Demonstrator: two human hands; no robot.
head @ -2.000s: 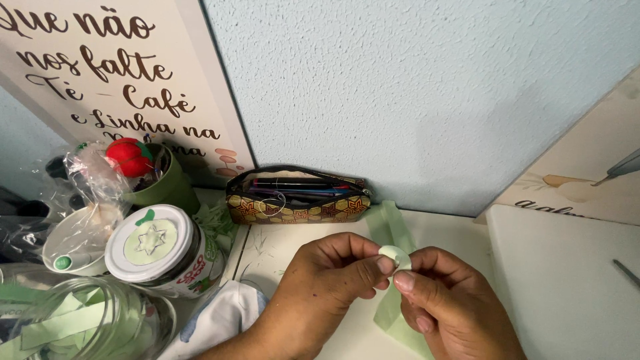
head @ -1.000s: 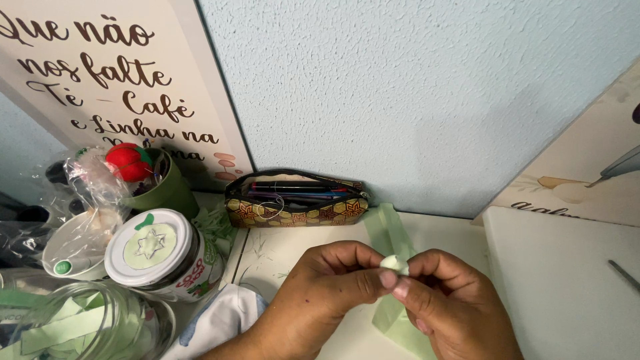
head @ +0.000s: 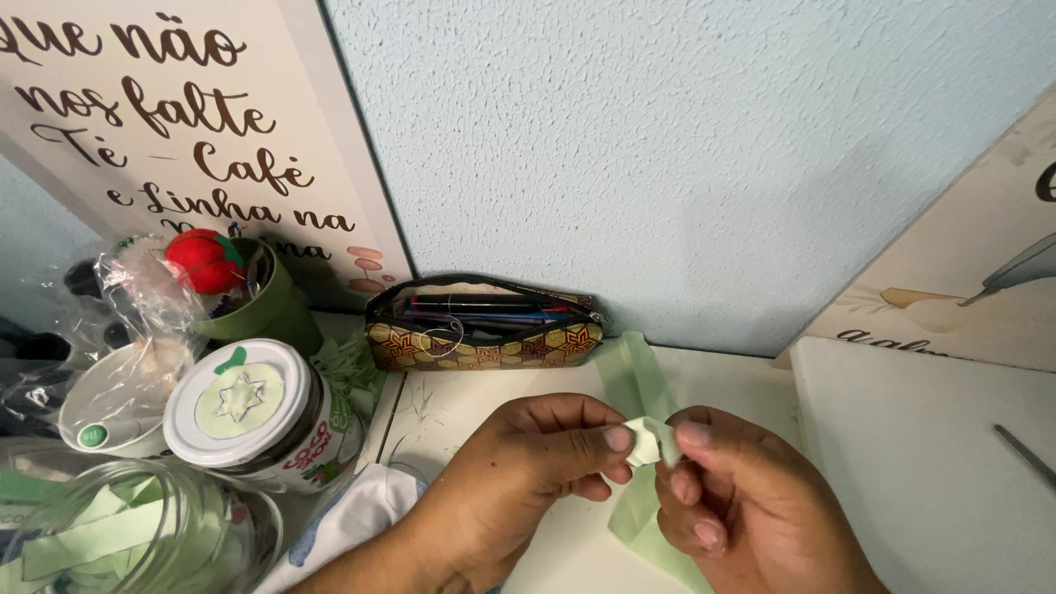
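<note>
A small folded piece of pale green paper (head: pixel 645 443) is pinched between the fingertips of both hands. My left hand (head: pixel 536 470) grips its left side with thumb and index finger. My right hand (head: pixel 759 495) holds its right edge the same way, the other fingers curled below. Behind and beneath the hands lies a long strip of light green material (head: pixel 635 379), partly hidden by them. The small piece's exact folds are partly covered by the fingertips.
An unzipped patterned pencil case (head: pixel 487 342) holds pens against the wall. At left stand a white-lidded jar (head: pixel 235 404), a glass jar of green strips (head: pixel 124 528), a green pot (head: pixel 285 305) with a red tomato pincushion (head: pixel 204 261), and a white cup (head: pixel 124 396). A white board (head: pixel 916 462) lies at right.
The fingertips have moved slightly apart, and more of the small green paper piece shows between them, its right part turned. The surrounding things have not moved.
</note>
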